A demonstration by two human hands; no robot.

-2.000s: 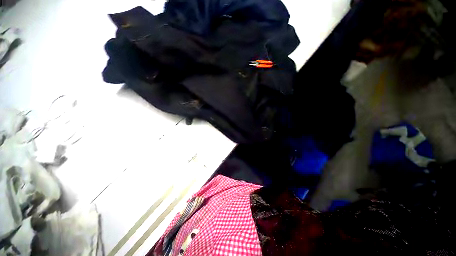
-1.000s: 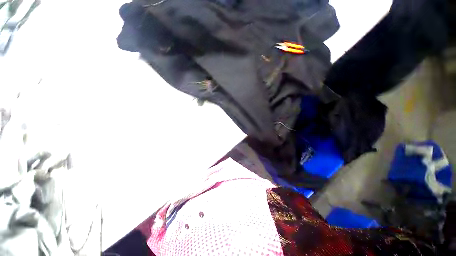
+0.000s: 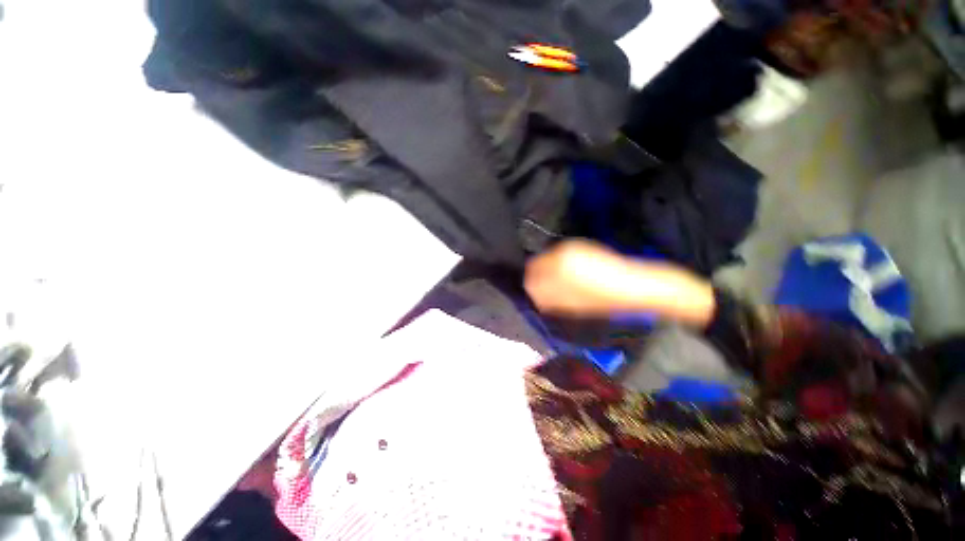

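Observation:
My right hand (image 3: 593, 283) reaches in from the right, blurred, over the lower edge of the dark garment heap. Its fingers cannot be made out, nor whether it touches the cloth. My left hand is out of the picture. The black garment heap (image 3: 413, 116) lies on the white table (image 3: 243, 264) and hangs over its edge. Thread snips with an orange-red handle (image 3: 548, 57) lie on the heap, above my hand. Loose pale thread ends (image 3: 341, 149) lie on the cloth. The pink-and-white gingham apron (image 3: 444, 454) covers my front, partly washed out by glare.
Pale grey cloth (image 3: 42, 465) lies at the lower left. A blue bin or bag with a pale strip (image 3: 841, 285) is on the floor at the right. More blue shows below my forearm. A patterned red-brown shape (image 3: 820, 37) is at the top right.
My right hand has come into view from the right. The view has shifted, so the heap and snips sit further up and left than one second ago. The snips still lie on the cloth.

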